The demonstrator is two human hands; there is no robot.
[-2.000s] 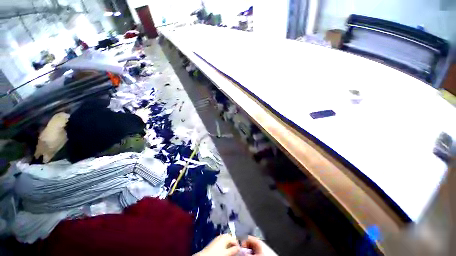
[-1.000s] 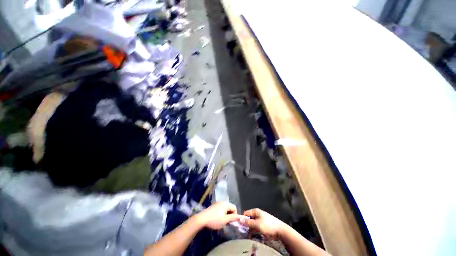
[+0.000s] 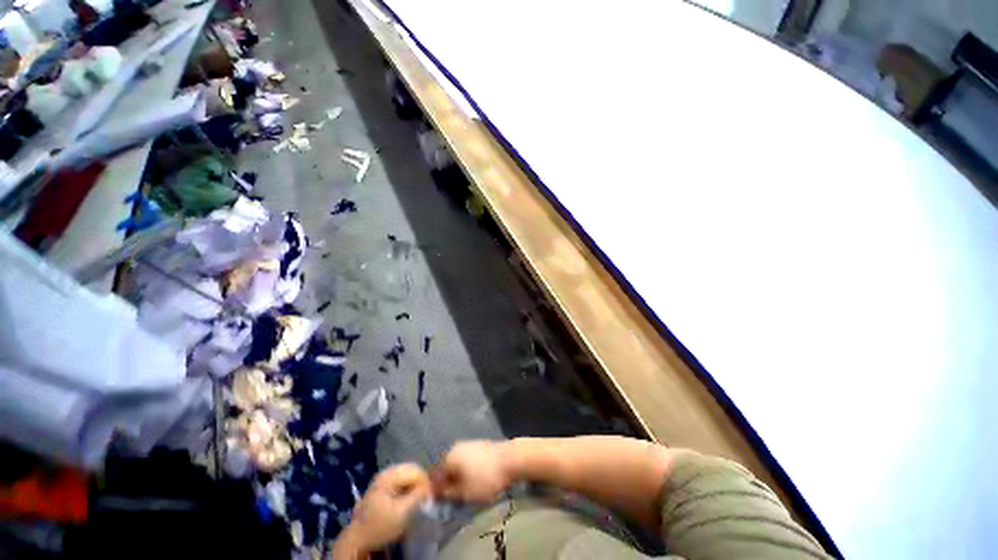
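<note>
My left hand point(image 3: 389, 505) and my right hand point(image 3: 476, 473) are close together at the bottom centre, fingers curled and fingertips meeting. A small pale slip point(image 3: 425, 531) shows at and below the fingertips. It is blurred and partly hidden by the fingers, so its shape cannot be told. My right forearm with its khaki sleeve crosses the near end of the aisle.
On the right runs a long table with a brown wooden edge point(image 3: 553, 249), a thin dark line and a large white sheet point(image 3: 766, 263). Scraps point(image 3: 263, 410) in navy, white and peach lie left of the grey floor aisle point(image 3: 378, 257). Pale cloth point(image 3: 93, 356) is piled at left.
The view has moved forward along the aisle. The phone seen earlier on the sheet is out of view. My hands stay together, now further left in the picture.
</note>
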